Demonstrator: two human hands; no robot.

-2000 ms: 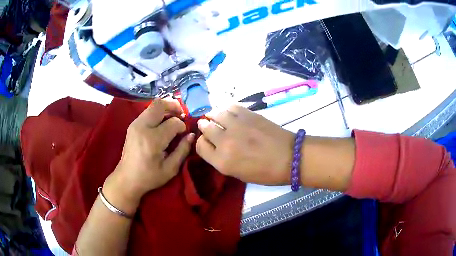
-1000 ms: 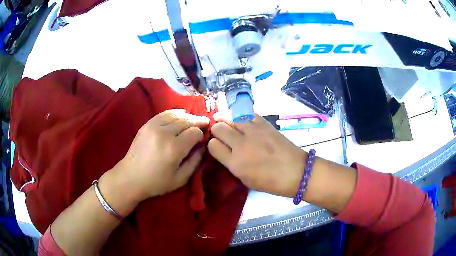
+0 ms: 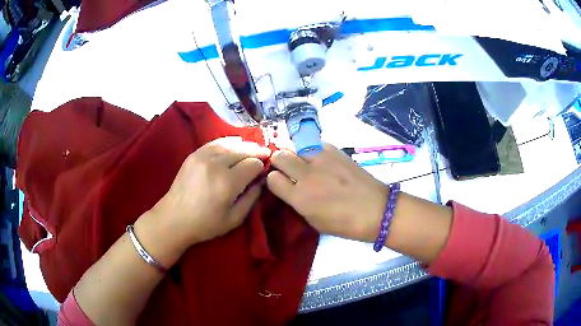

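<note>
The dark red garment (image 3: 127, 146) lies spread over the left and middle of the table, with part of it under the lit presser foot (image 3: 269, 132). My left hand (image 3: 213, 184) pinches the garment edge just in front of the foot, fingers bent. My right hand (image 3: 325, 191) pinches the same edge from the right, its fingertips close to my left ones. The fingertips partly hide the held edge. The blue-grey round attachment (image 3: 304, 132) sits beside the needle, just above my right hand.
The white JACK machine head (image 3: 408, 58) crosses the top. Pink and turquoise snips (image 3: 382, 153), a black plastic packet (image 3: 398, 111), a black phone (image 3: 465, 130) and a thin metal tool (image 3: 437, 181) lie at right. A measuring tape (image 3: 363, 284) follows the front edge.
The camera view has shifted, so the machine head shows farther right and more level than two seconds ago. Both hands stay on the garment edge at the foot.
</note>
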